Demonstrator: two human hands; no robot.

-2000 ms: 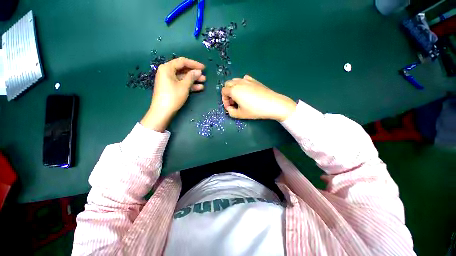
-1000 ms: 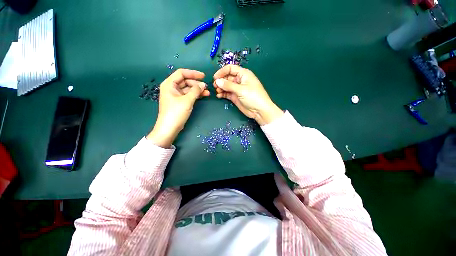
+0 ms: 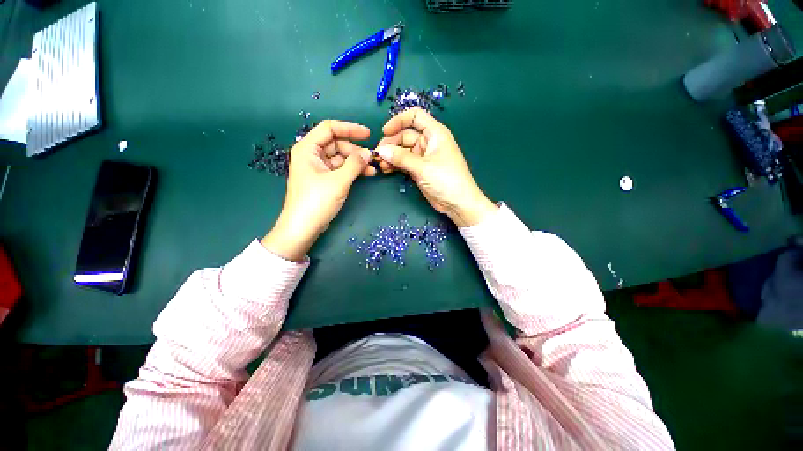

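My left hand (image 3: 327, 176) and my right hand (image 3: 431, 163) meet fingertip to fingertip above the green mat. A tiny dark part (image 3: 375, 155) shows between the fingertips; its shape is too small to tell. A loose pile of small shiny parts (image 3: 396, 242) lies below the hands, nearest my body. A pile of small black parts (image 3: 269, 157) lies beside my left hand. A mixed dark and bright pile (image 3: 412, 99) lies just beyond my right hand, partly hidden by it.
Open blue-handled cutters (image 3: 387, 63) lie beyond the piles. A black phone (image 3: 115, 225) and a ridged white pad (image 3: 66, 81) are at left. At right are a grey cylinder (image 3: 729, 69), another blue-handled tool (image 3: 730, 208) and a white round bit (image 3: 626, 183). A dark lattice block (image 3: 467, 4) is at the top edge.
My right hand has moved from between the piles up to my left hand. Over the last second the fingertips have come together on the tiny part. The view has shifted slightly.
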